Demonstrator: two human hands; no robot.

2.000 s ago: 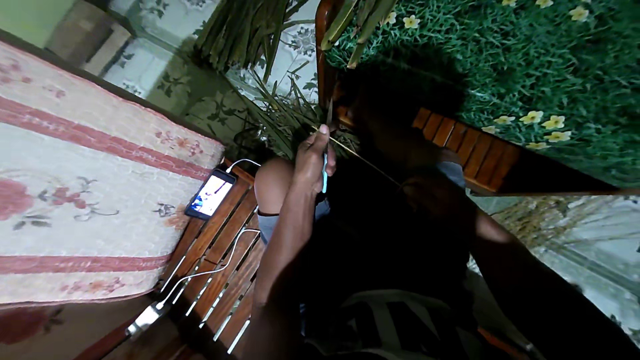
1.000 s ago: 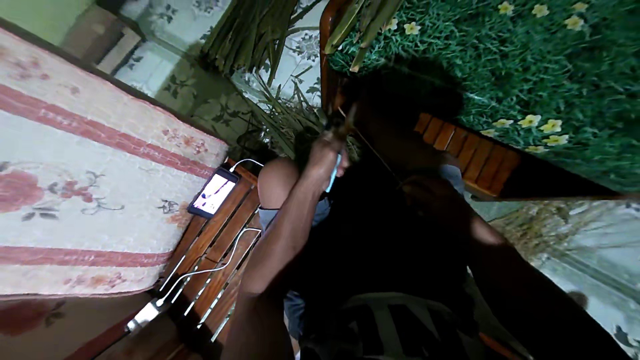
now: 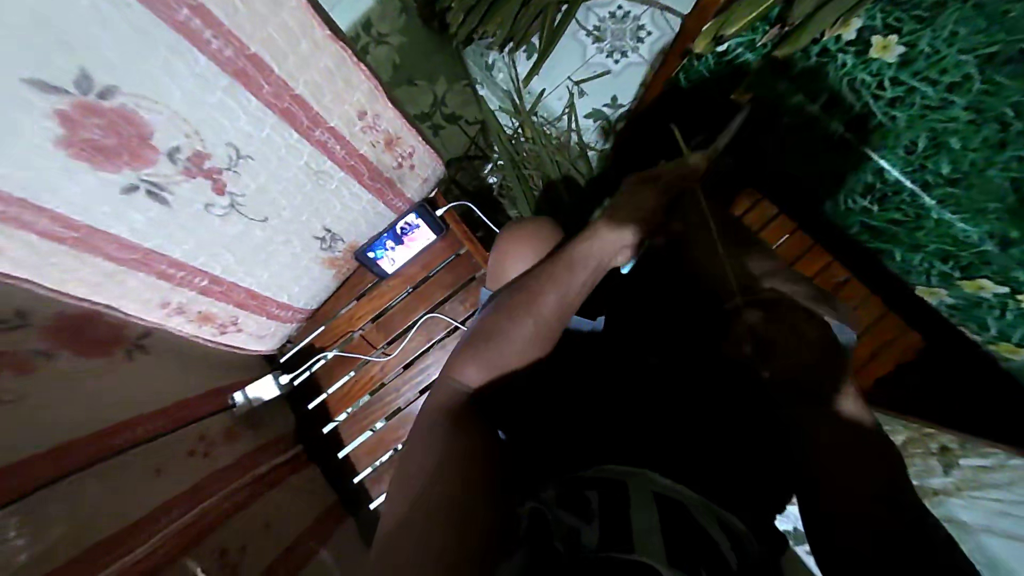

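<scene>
My left hand (image 3: 644,204), partly in shadow, is closed on a bladed tool with a light blue handle (image 3: 628,266). Its blade (image 3: 730,134) points toward the upper right. From beside that hand a thin plant strip (image 3: 718,232) runs down to my right hand (image 3: 764,332), which lies in deep shadow over my lap; the strip ends at its fingers, whose details are hard to see. Cut green strips and leaves (image 3: 532,148) lie on the patterned floor beyond my left knee.
A phone (image 3: 402,240) with a lit screen rests on the slatted wooden bench (image 3: 416,300), joined to a white cable and a plug (image 3: 260,392). Floral cloth (image 3: 240,160) covers the left side. Long leaves (image 3: 512,20) and a green flower-print cover (image 3: 944,160) are at the top and right.
My left hand has moved toward the upper right with the tool, whose blade now tilts right and lies in the shadow. The view has also shifted.
</scene>
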